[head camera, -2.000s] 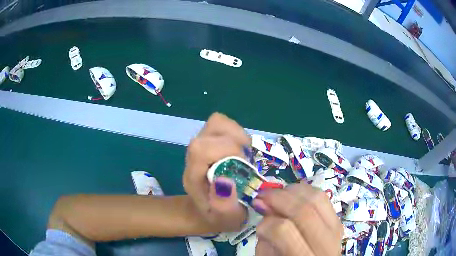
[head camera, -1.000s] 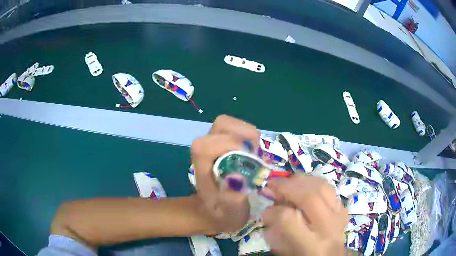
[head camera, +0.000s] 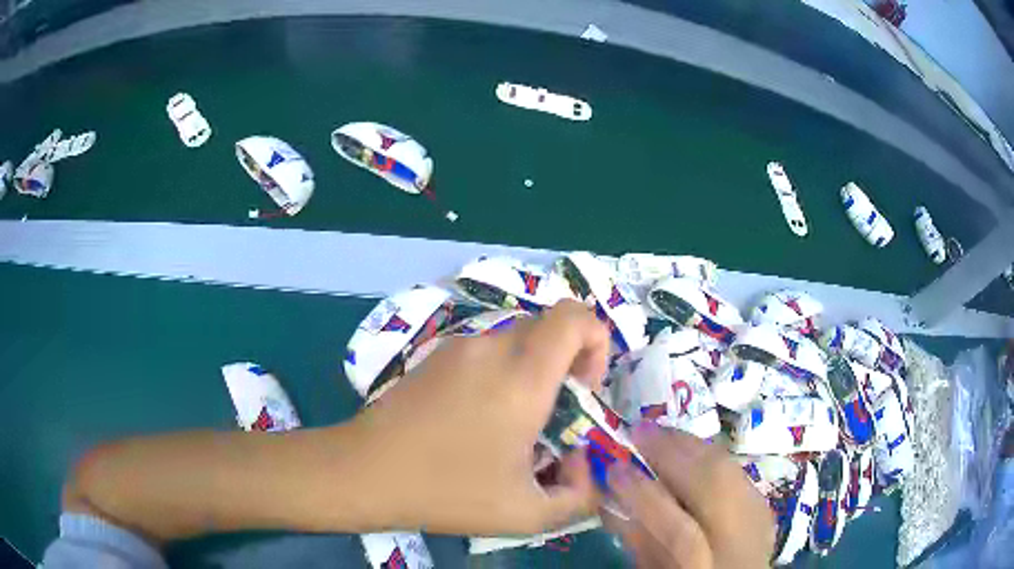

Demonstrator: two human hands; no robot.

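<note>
A white housing shell (head camera: 576, 402) is held between my two hands at the lower middle, its open side partly showing. Red and blue parts show inside it near my fingertips. My left hand (head camera: 500, 417) wraps its far and left side and covers much of it. My right hand (head camera: 695, 500) pinches at its lower right end, by the blue part. The circuit board is mostly hidden by my fingers. A pile of printed white shells (head camera: 787, 425) lies under and right of my hands.
A green conveyor belt (head camera: 656, 133) with a pale metal rail (head camera: 200, 250) runs beyond my hands. On it lie flat covers (head camera: 545, 101) and several shells (head camera: 384, 156). One shell (head camera: 260, 398) lies left on the worktop. A clear plastic bag (head camera: 973, 411) is far right.
My left hand has turned, so its back now faces up and the shell has tilted, hiding most of the green board. More of the pile shows behind my left hand.
</note>
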